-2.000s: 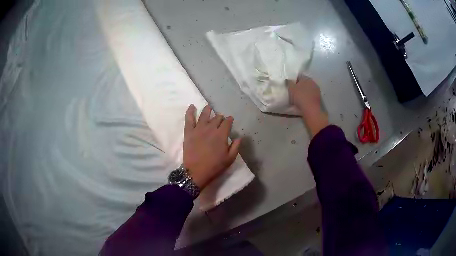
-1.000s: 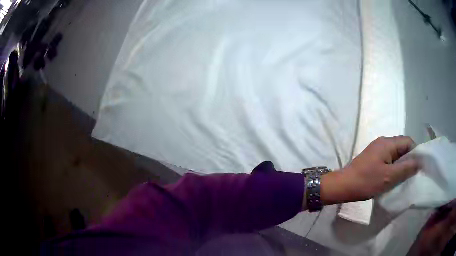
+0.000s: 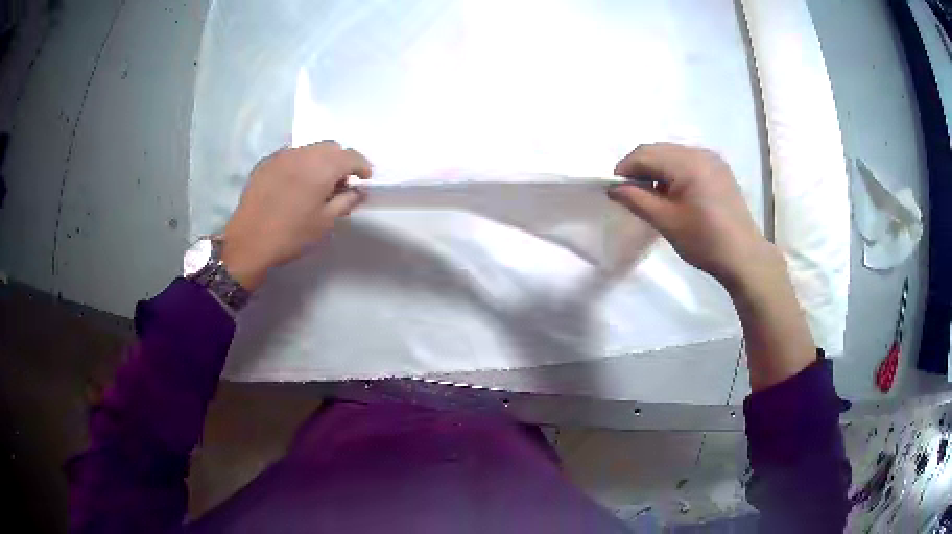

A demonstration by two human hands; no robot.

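Note:
A white cut piece [image 3: 491,193] is stretched between my two hands above the spread white fabric length [image 3: 418,302]. My left hand [image 3: 298,203], with a watch at the wrist, pinches its left end between thumb and fingers. My right hand [image 3: 694,203] pinches its right end. The held edge runs nearly straight and level. Where the far part of the piece ends on the bright cloth is hard to tell. A shadow falls on the cloth below my hands.
A cream-white folded strip [image 3: 809,156] runs along the cloth's right side. Right of it are a small crumpled white piece [image 3: 887,221] and red-handled scissors [image 3: 891,349]. A dark lay edge [image 3: 934,209] stands at far right. The table's front edge [image 3: 647,414] is near my body.
The view has swung back over the cloth. My hands have moved from the right side to the middle and now stretch a white piece between them. A crumpled piece lies at the right.

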